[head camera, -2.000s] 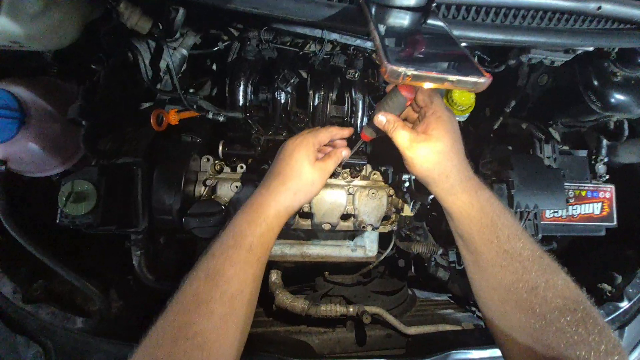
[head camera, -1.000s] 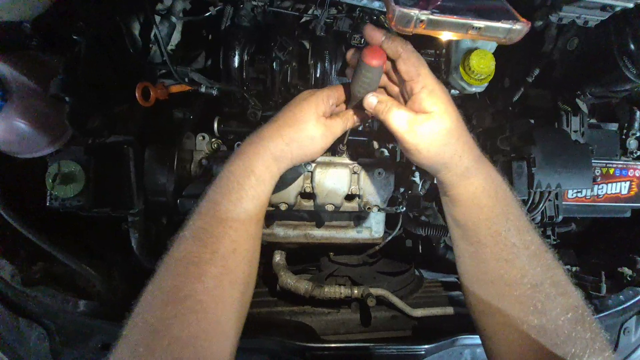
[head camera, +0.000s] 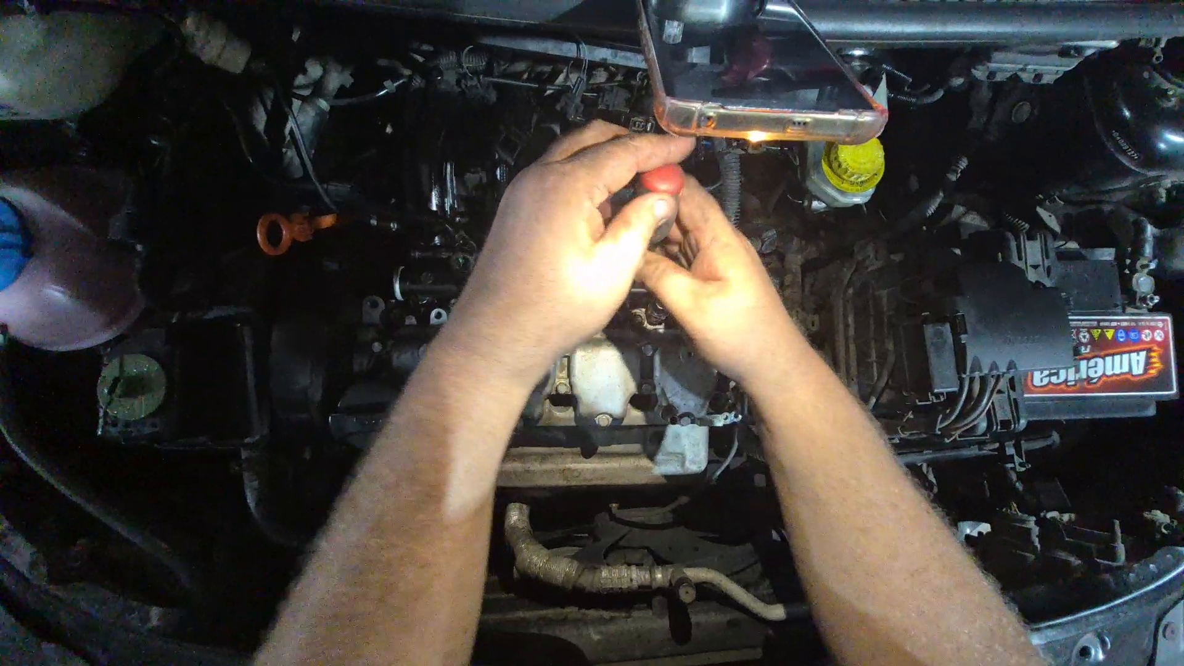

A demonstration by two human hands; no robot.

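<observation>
My left hand (head camera: 578, 240) and my right hand (head camera: 717, 277) meet over the car engine's valve area. Between them is a screwdriver with a red-capped dark handle (head camera: 662, 180). The left thumb and fingers close round the handle's top, while the right fingers lie around its lower part. The tool's shaft and tip are hidden behind the hands. Just above the hands, a phone in a clear case (head camera: 772, 120) has its light lit. Below them is a dirty metal heat shield (head camera: 601, 379) on the engine.
An orange dipstick handle (head camera: 276, 234) and a pink coolant tank (head camera: 74, 268) lie to the left. A yellow reservoir cap (head camera: 853, 165) is right of the phone. At the far right sits a car battery (head camera: 1101, 356); a corrugated metal pipe (head camera: 592, 572) runs near the front.
One second ago my right hand was round the upper handle and my left was lower; now my left hand grips the top, with my right below it.
</observation>
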